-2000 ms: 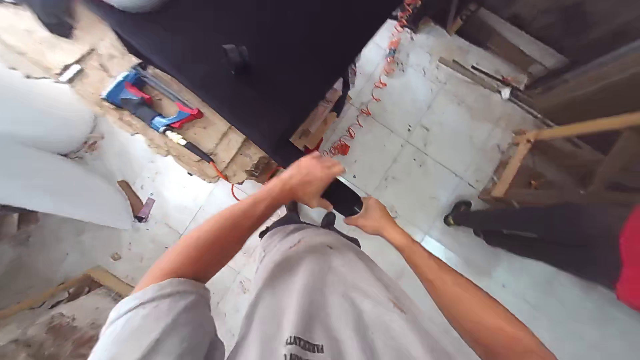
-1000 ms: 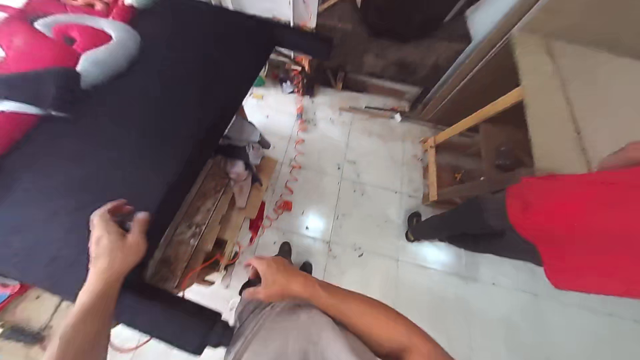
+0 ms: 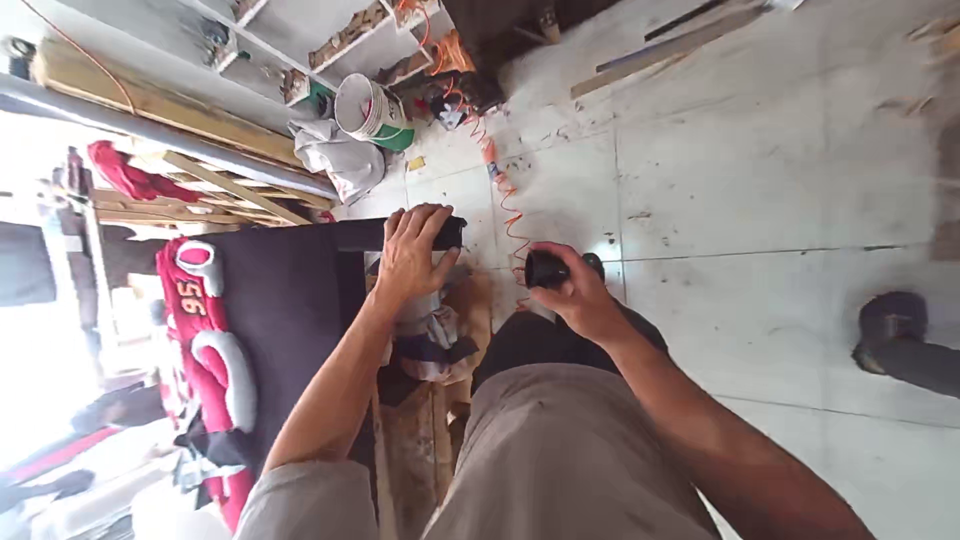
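My left hand [image 3: 414, 251] lies over the end of a black-covered bar [image 3: 360, 234] at the far corner of a large black fabric-covered piece [image 3: 281, 300]. Its palm faces down and its fingers are a little apart. In my right hand [image 3: 581, 292], to the right of that corner and above the floor, is a small black cylindrical object [image 3: 546, 270], held between thumb and fingers. What exactly it is cannot be told. Red and grey clothing [image 3: 202, 315] lies along the left side of the black piece.
A coiled orange air hose [image 3: 512, 217] runs over the tiled floor. Beyond the corner stand a white and green bucket [image 3: 371, 112] and a grey sack [image 3: 337, 157]. Wood strips [image 3: 660, 56] lie farther off. Another person's shoe [image 3: 892, 322] is at the right. Scrap wood [image 3: 420, 435] lies beneath me.
The view has swung strongly. Two seconds ago both hands were together at a black object in front of the body; now they are apart, the left on the covered bar's end.
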